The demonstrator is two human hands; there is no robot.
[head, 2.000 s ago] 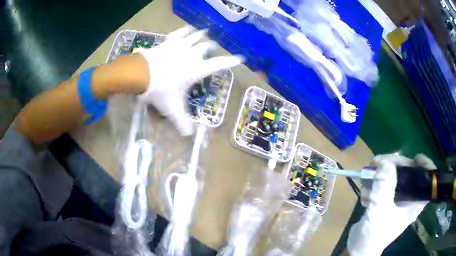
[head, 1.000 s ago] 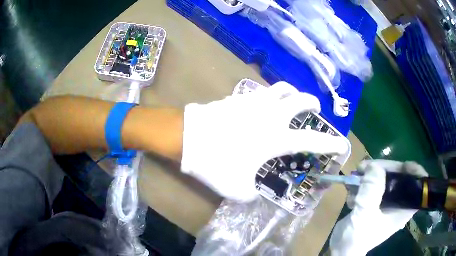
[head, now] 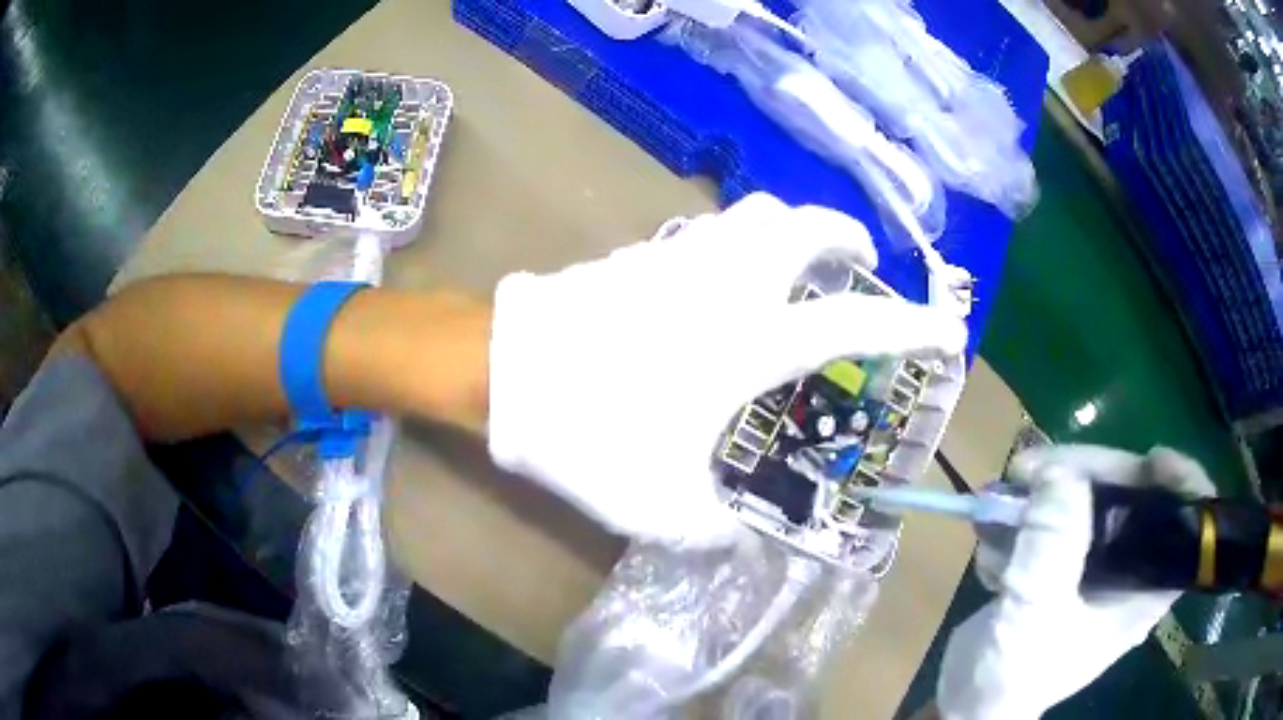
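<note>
My gloved left hand (head: 675, 366) is spread over an open white power strip housing (head: 912, 464) and grips it by its sides. Inside are a green circuit board, a yellow transformer (head: 844, 377) and a black block (head: 777, 488). My gloved right hand (head: 1048, 563) is closed round the electric screwdriver (head: 1154, 542). The screwdriver's pale bit (head: 936, 501) reaches into the housing's lower right part; its exact contact point is unclear. My left hand hides the housing's left side. A sliver of another white housing shows behind my left hand.
Another open housing (head: 355, 155) lies at the upper left of the tan board (head: 549, 155), its bagged cord (head: 345, 556) running down. More bagged cords (head: 704, 633) lie at the bottom. A blue corrugated stack (head: 619, 85) holds bagged units at the top. Blue sheets (head: 1196, 211) stand at the right.
My left hand has come from the upper left housings to the right one and holds it. Since one second ago, the held housing has shifted slightly up and left, with the bit still at it.
</note>
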